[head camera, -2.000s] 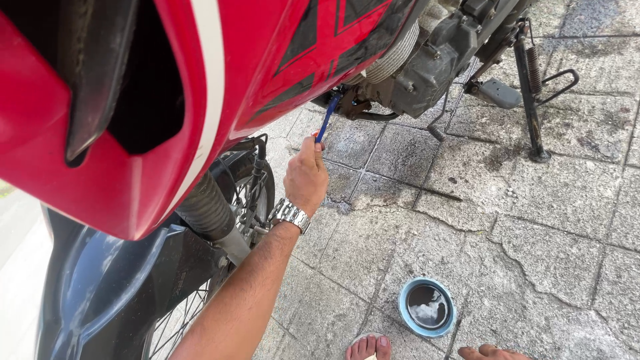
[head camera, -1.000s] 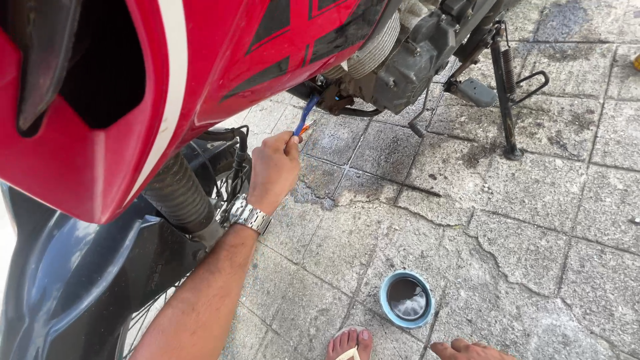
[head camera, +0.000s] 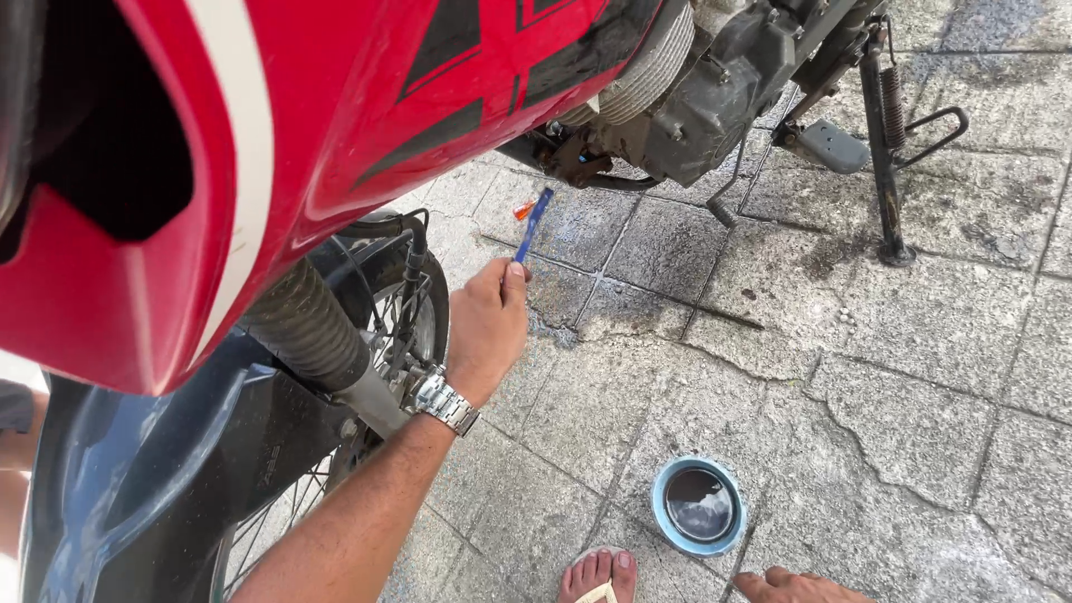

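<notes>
My left hand (head camera: pixel 490 322), with a steel-band watch at the wrist, grips the lower end of a slim blue tool (head camera: pixel 534 224). The tool's upper end points at a grimy metal part (head camera: pixel 578 159) under the red motorcycle's fairing (head camera: pixel 352 109), with a visible gap between them. A small orange piece (head camera: pixel 523 209) shows just left of the tool; whether it belongs to the tool cannot be told. My right hand (head camera: pixel 791 584) is partly cut off at the bottom edge, low over the paving, fingers slightly apart, nothing visible in it. Left of it stands a light blue bowl (head camera: pixel 733 536) of dark liquid.
The engine case (head camera: pixel 712 109) and the stand (head camera: pixel 888 167) are at the upper right. The front wheel (head camera: pixel 435 301) and fork (head camera: pixel 314 331) lie left of my forearm. My sandalled foot (head camera: pixel 599 574) is beside the bowl. Part of another person (head camera: pixel 21 452) shows at the left edge.
The blue tool's upper end reached up to the motorcycle's underside before; now it is lower, apart from the metal part. My left hand still holds it. The view has shifted somewhat.
</notes>
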